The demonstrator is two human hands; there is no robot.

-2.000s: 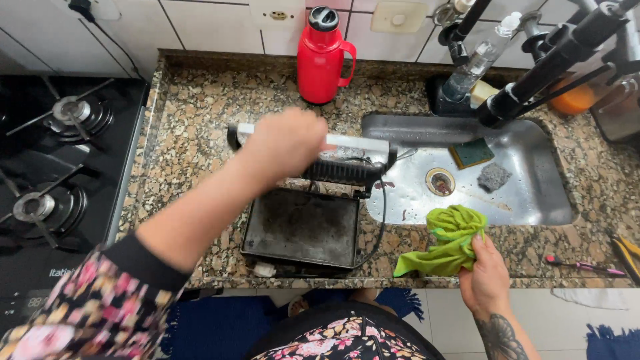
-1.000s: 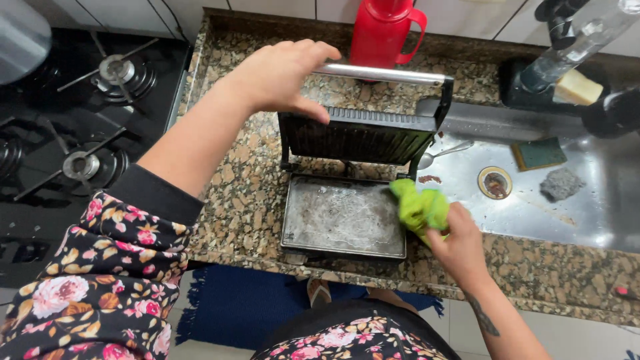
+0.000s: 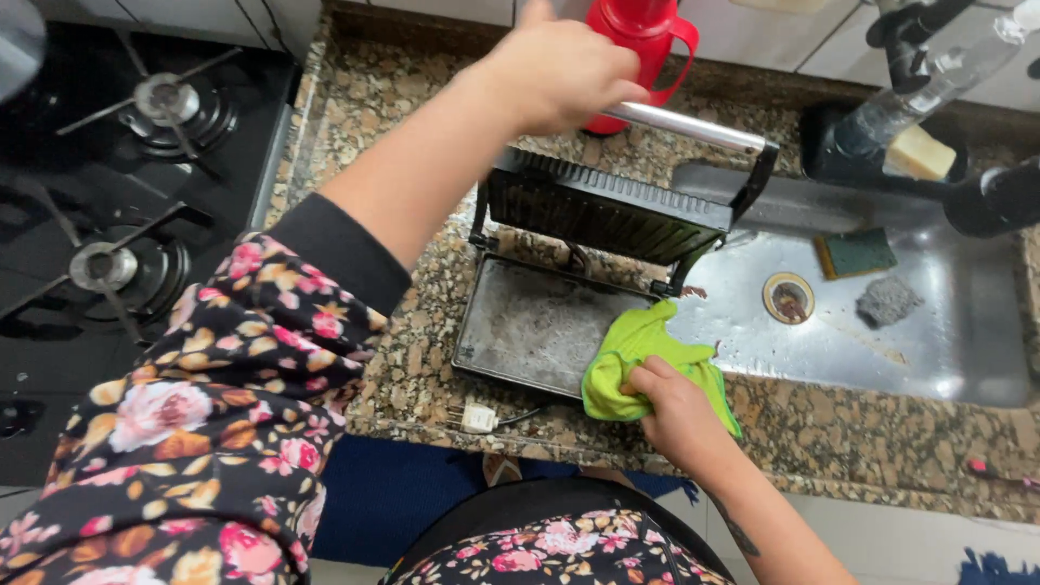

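An electric sandwich grill stands raised on the granite counter, its ribbed upper plate (image 3: pixel 601 207) tilted up above the flat, stained lower plate (image 3: pixel 540 325). My left hand (image 3: pixel 561 73) is at the left part of the grill's metal handle (image 3: pixel 691 126); its fingers partly hide the bar, and whether they close round it cannot be told. My right hand (image 3: pixel 674 398) grips a bunched lime-green cloth (image 3: pixel 650 349), which lies over the right front corner of the lower plate. The grill's white plug (image 3: pixel 479 418) rests in front of it, near the counter's edge.
A red thermos jug (image 3: pixel 638 41) stands behind the grill. To the right, the steel sink (image 3: pixel 959 325) holds a sponge (image 3: pixel 857 252), a steel wool pad (image 3: pixel 888 301) and scraps at the drain (image 3: pixel 788 298). A black gas stove (image 3: pixel 49 187) is at the left. A soap bar (image 3: pixel 920 154) sits behind the sink.
The grill's upper plate stands more open than two seconds ago. My right hand has brought the green cloth from in front of the sink onto the lower plate. The view has moved closer.
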